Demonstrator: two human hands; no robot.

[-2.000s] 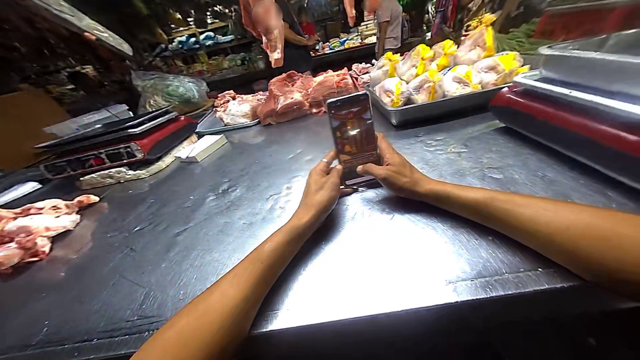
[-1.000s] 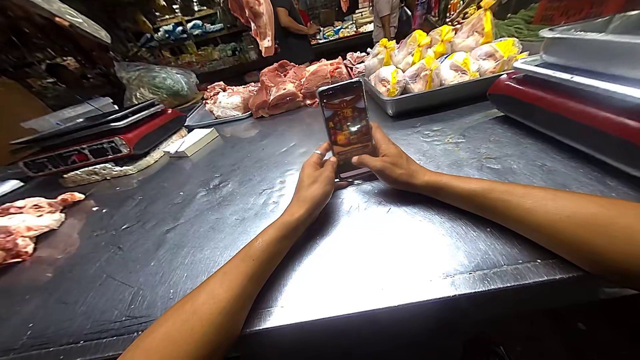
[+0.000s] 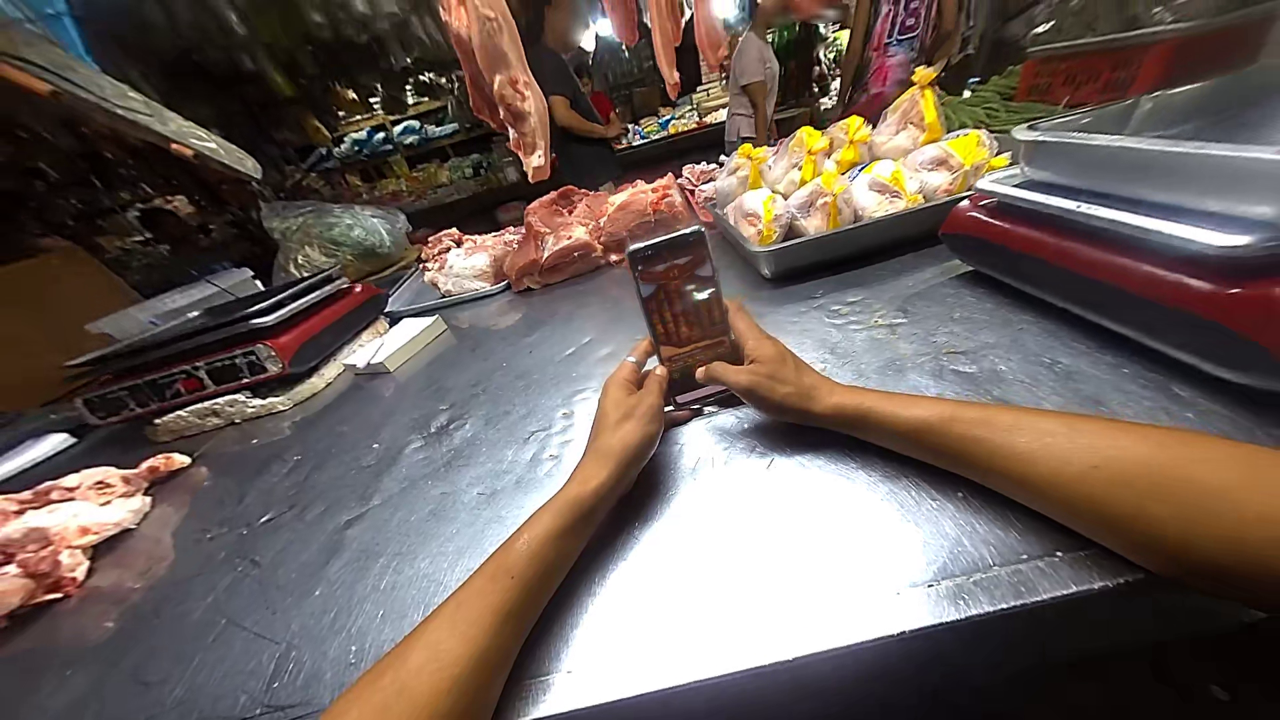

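A smartphone (image 3: 684, 312) with a lit screen stands nearly upright, tilted a little, between my two hands over the metal counter (image 3: 480, 450). My left hand (image 3: 628, 415) grips its lower left side and wears a ring on one finger. Around the lower right side my right hand (image 3: 765, 370) is closed, its thumb on the front of the screen. Beyond the phone lie large cuts of raw meat (image 3: 570, 235). The fingers behind the phone are mostly hidden.
Bagged whole chickens (image 3: 825, 205) fill a metal tray (image 3: 790, 262). Red scales stand right (image 3: 1110, 270) and left (image 3: 320, 325), near a white box (image 3: 400, 343). Meat pieces (image 3: 70, 525) lie front left. Meat (image 3: 510, 90) hangs above; people stand beyond.
Both hands have kept hold of the phone. Its screen picture differs from the one a second ago.
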